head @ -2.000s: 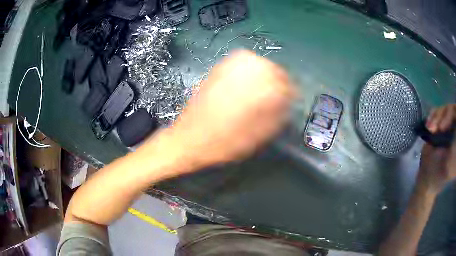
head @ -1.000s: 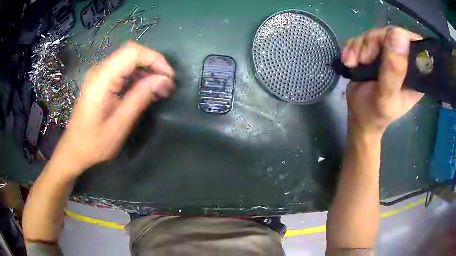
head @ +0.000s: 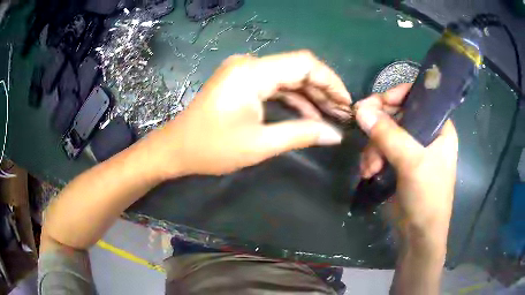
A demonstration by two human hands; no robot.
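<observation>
My right hand (head: 423, 167) is wrapped around the thick black electric screwdriver (head: 434, 86), whose tapered nose points down and left above the mat. Its thumb and forefinger are pinched beside the tool. My left hand (head: 230, 121) is curved, thumb apart from the fingers, with its fingertips meeting the right fingertips. Something tiny and dark may be between them; blur hides it. The round perforated screw tray (head: 396, 75) shows partly behind the right hand. The single black housing at mid-bench is not visible.
A tangled pile of silvery metal pieces (head: 132, 69) lies left of centre. Black plastic housings (head: 86, 118) are heaped at the far left, with another housing (head: 213, 7) at the back. A dark cable (head: 506, 132) runs down the right side. The bench's front edge (head: 230, 245) is near my lap.
My hands have come together, fingertips meeting. The screwdriver has swung from pointing left to nose down. The view has shifted, and the mid-bench housing no longer shows.
</observation>
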